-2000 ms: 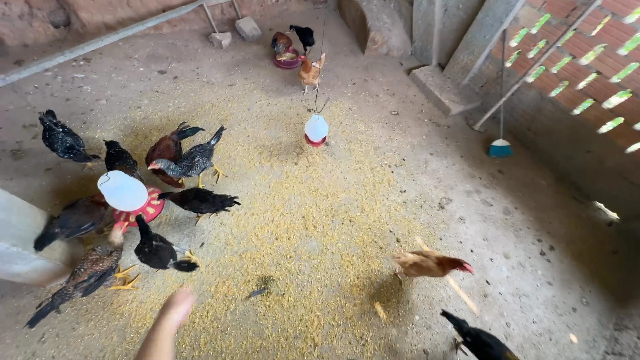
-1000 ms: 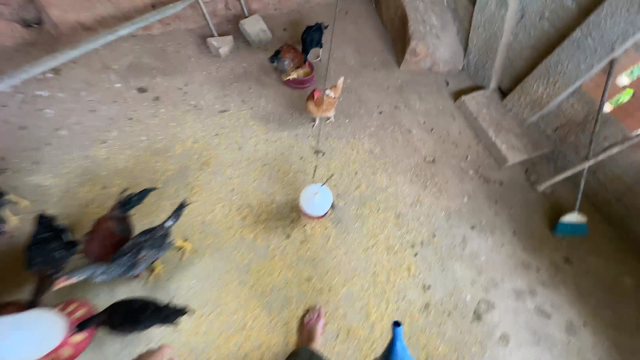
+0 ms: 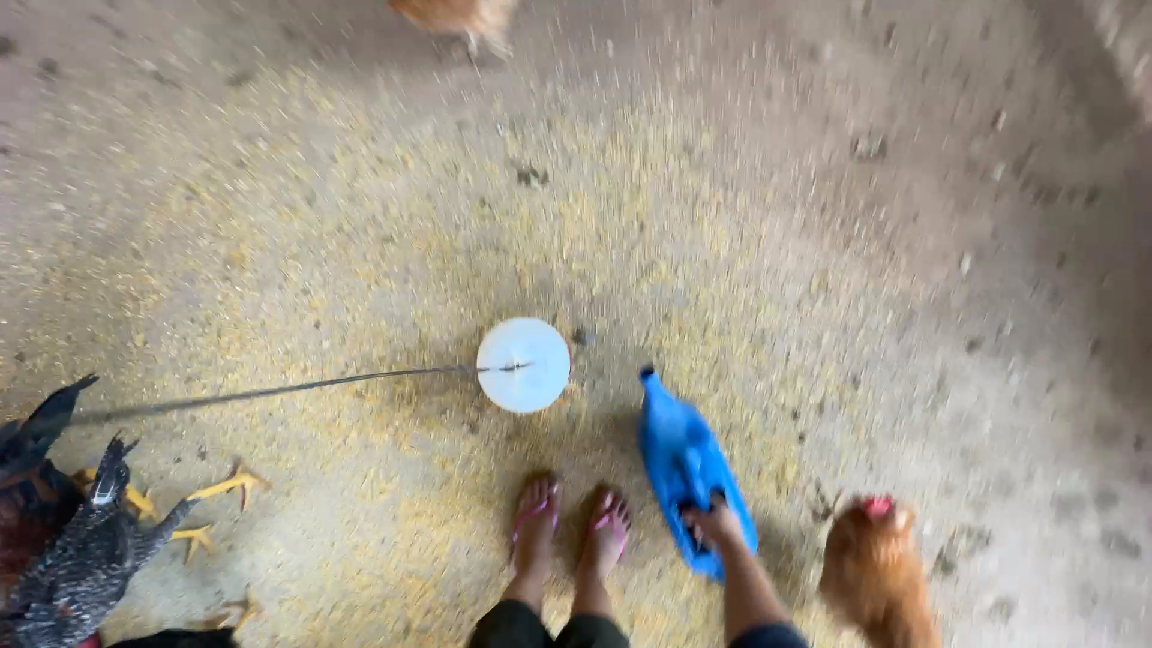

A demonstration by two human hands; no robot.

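My right hand [image 3: 711, 524] grips the handle of a blue plastic watering can [image 3: 688, 450], whose dark-tipped spout points forward and slightly left. Left of the spout tip, a round white-topped hanging poultry feeder or drinker [image 3: 524, 364] shows a little red at its rim; a thin cord or wire runs from its top toward the left. My left hand is outside the view. My feet, in pink flip-flops [image 3: 610, 522], stand just short of the feeder.
Several dark and speckled chickens [image 3: 76, 562] gather at the lower left. A brown hen [image 3: 877, 571] is right of the can, another [image 3: 459, 13] at the top edge. Yellowish grain or litter [image 3: 360, 270] covers much of the floor.
The view has tilted down and come closer to the white-topped feeder. The blue can, only partly visible one second ago, now shows with my right hand on its handle.
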